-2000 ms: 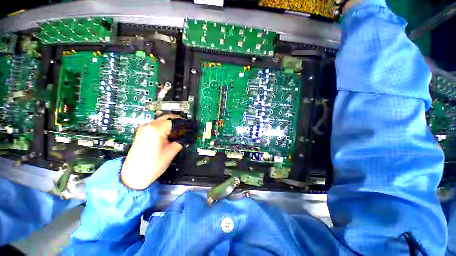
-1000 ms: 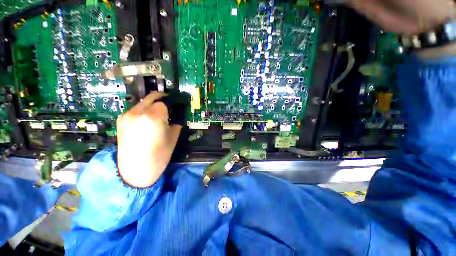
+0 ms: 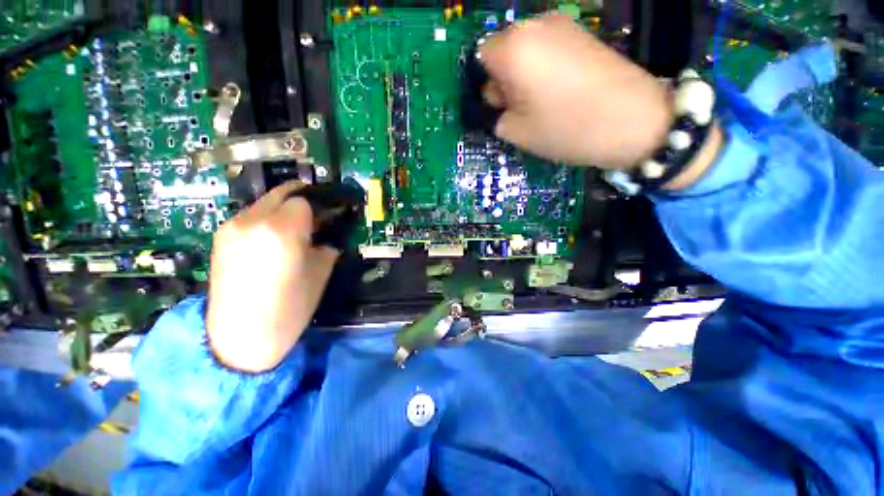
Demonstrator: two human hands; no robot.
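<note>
The green main circuit board [image 3: 426, 126] lies in a black carrier [image 3: 388, 298] in front of me. My left hand [image 3: 281, 252], with black cots on its fingers, rests at the board's lower left corner beside the yellow block [image 3: 375, 200]. Its fingers are bent together; whether they pinch a part cannot be seen. My right hand [image 3: 552, 92], black-covered at the fingertips, is over the upper middle of the board, back upward. Its fingers are curled and what they may hold is hidden. It covers part of the rows of blue-and-white tops [image 3: 499, 189].
Another green board [image 3: 145, 136] lies in its carrier at the left. A silvery clip [image 3: 254, 148] crosses the carrier between the boards. Green clips [image 3: 426, 332] stick out at the near edge over the metal rail [image 3: 543, 329]. A blue sleeve [image 3: 48, 426] shows at lower left.
My right hand has come from the upper right down over the middle board, its wristband now in view. My left hand stays near the board's lower left corner. The view has shifted downward since the earliest frame.
</note>
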